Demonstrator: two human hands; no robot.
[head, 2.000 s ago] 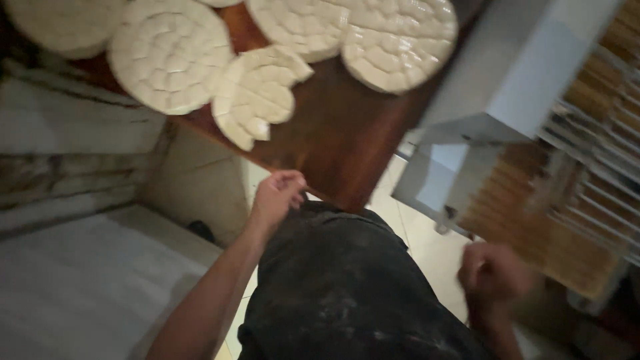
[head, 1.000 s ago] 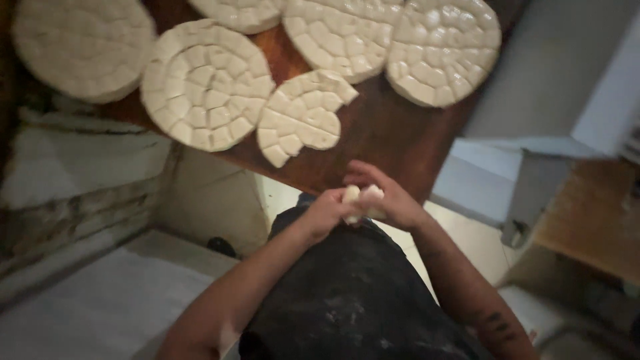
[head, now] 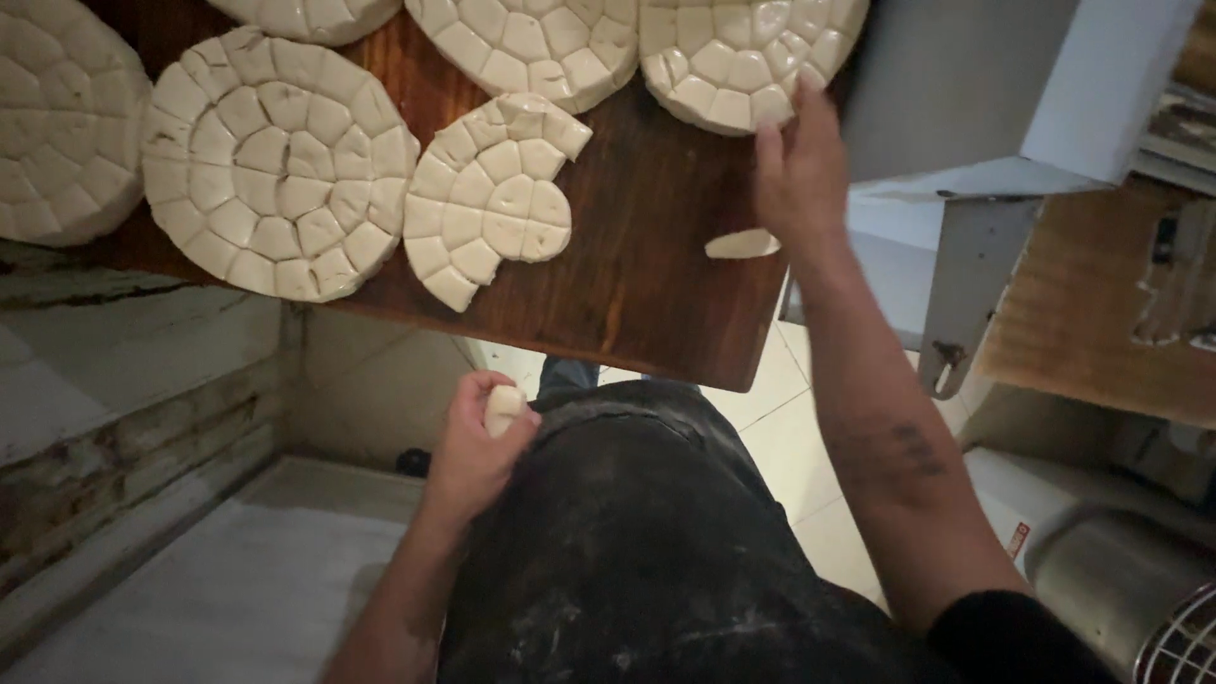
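Observation:
Low in the head view, in front of a dark apron, my left hand is closed around a small dough piece. My right hand reaches over the table's right side, its fingertips at the near edge of a scored round dough slab; whether they grip it is unclear. Below that hand a flat sliver of dough lies near the table's right edge. A partly cut-away dough slab lies to the left, against a whole scored dough round.
More scored dough rounds stand on the dark wooden table. A grey metal cabinet or housing is close to the right of the table. A worn wall and a pale flat surface are at the left, a metal drum with a wire guard at lower right.
My hands, together around dough one second ago, are now apart. The right has moved up to the dough slab at the upper right; the left still holds dough. A sliver now lies near the table's right edge.

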